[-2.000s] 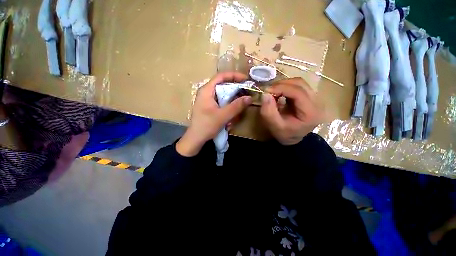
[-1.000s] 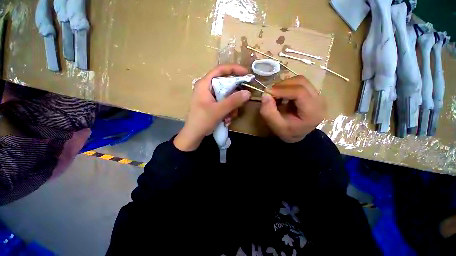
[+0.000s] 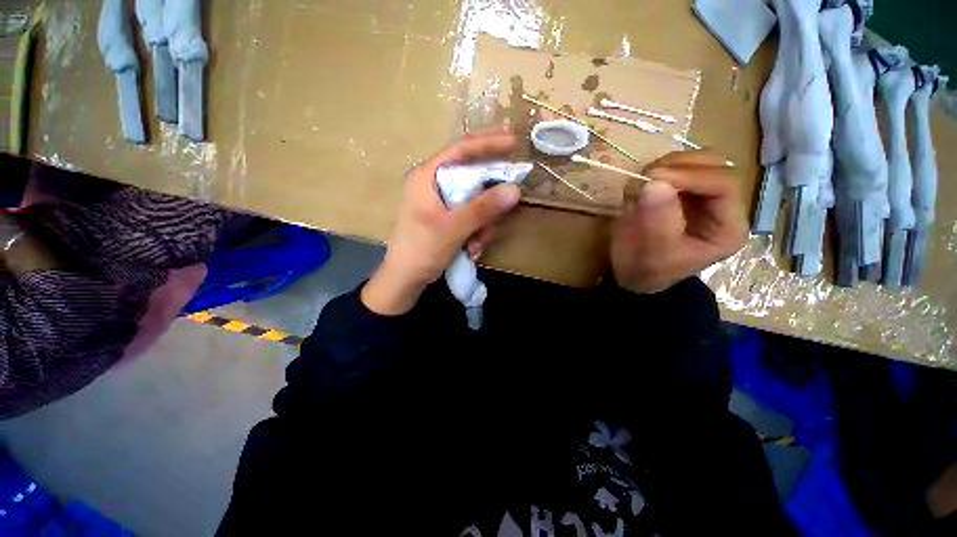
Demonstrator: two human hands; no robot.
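Observation:
My left hand is closed around a white-grey leg-shaped part. Its wider foot end shows above the fist and its narrow end hangs below. My right hand pinches a thin pale stick with a white cotton-like tip. The tip points left, just right of and below a small white oval dish, apart from the part. The dish stands on a stained brown cardboard pad. Another thin stick lies on the pad between my hands. More sticks lie behind and right of the dish.
Leg-shaped parts lie in a group at the right and at the back left. A grey-white square pad is at the back right. A person's patterned sleeve is at the left edge. The film-covered bench edge runs before me.
My right hand has moved right, away from the foot end, and now holds a white-tipped stick. A thin stick now lies on the pad. My left hand still holds the part.

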